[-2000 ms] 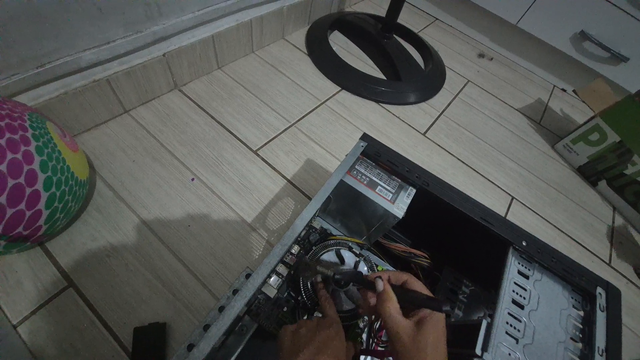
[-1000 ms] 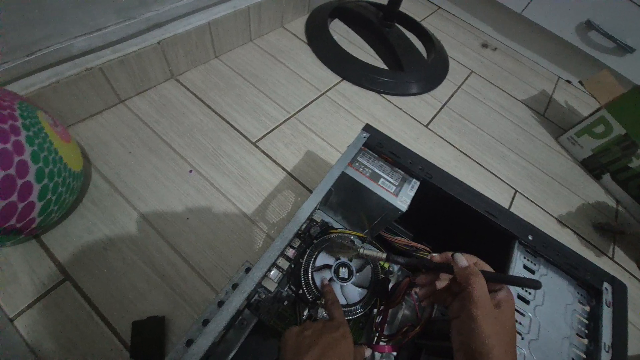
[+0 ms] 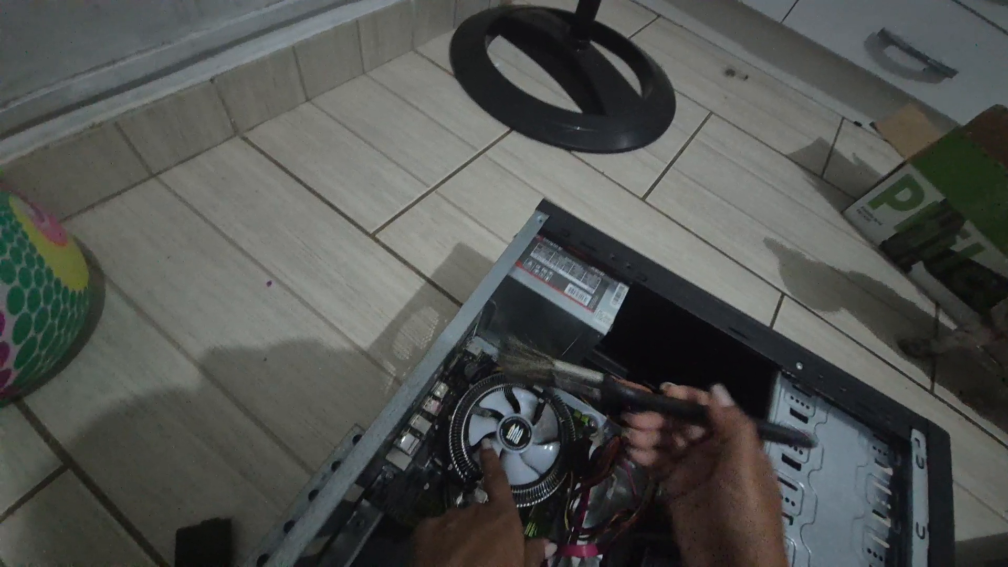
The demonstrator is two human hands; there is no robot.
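An open desktop computer case (image 3: 693,346) lies on its side, its inner parts showing. My right hand (image 3: 709,457) grips the black handle of a brush (image 3: 567,376); its bristles are over the upper edge of a round CPU cooler fan (image 3: 516,433) with pale blades. My left hand (image 3: 480,520) has its index fingertip on a fan blade near the hub, and holds nothing that I can see; its lower part is cut off by the frame. A power supply (image 3: 567,287) sits in the case's upper corner, and cables (image 3: 602,480) run below my right hand.
Wood-look floor tiles (image 3: 299,315) surround the case. A black round stand base (image 3: 563,134) is at the top, a green and white box (image 3: 937,213) at the right. At the left stands a dotted colorful round object (image 3: 39,291); a small dark object (image 3: 205,543) lies at the bottom.
The brush, lower near the fan hub two seconds ago, is now at the fan's upper edge, with my right hand still on it. My left index finger stays at the fan.
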